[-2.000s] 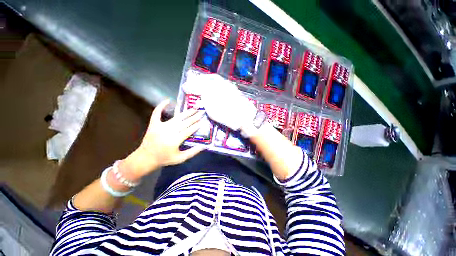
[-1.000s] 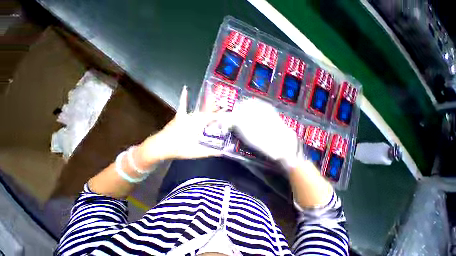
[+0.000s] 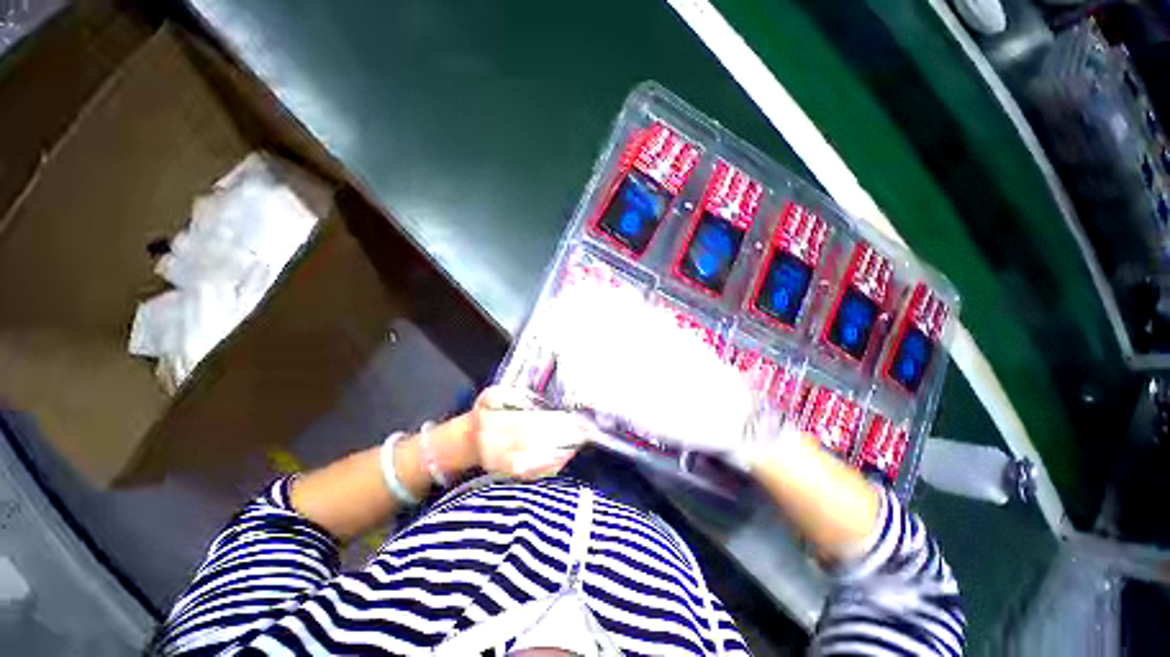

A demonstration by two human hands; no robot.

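Observation:
The clear plastic tray (image 3: 802, 357) lies tilted on the dark green bench and holds two rows of red keypad phones, such as this one (image 3: 713, 229) in the far row. My right hand (image 3: 648, 366), in a white glove, lies over the left part of the near row and hides the phones there. Its fingertips are washed out by glare. My left hand (image 3: 529, 434) looks bare and is at the tray's near left corner, beside the right fingertips. Its fingers are bent and partly hidden. I cannot tell whether either hand holds anything.
A white bottle (image 3: 965, 471) lies or appears tilted right of the tray. A brown carton (image 3: 96, 270) with a white bag (image 3: 231, 263) is at the left, beyond the bench edge. A white rail (image 3: 770, 90) and a green conveyor belt (image 3: 898, 141) run behind the tray. Clear plastic (image 3: 1046, 603) is at lower right.
The tray sits further right and nearer in the picture, and the view has shifted. My left hand has gone from spread fingers over the tray to bent fingers at its near left corner.

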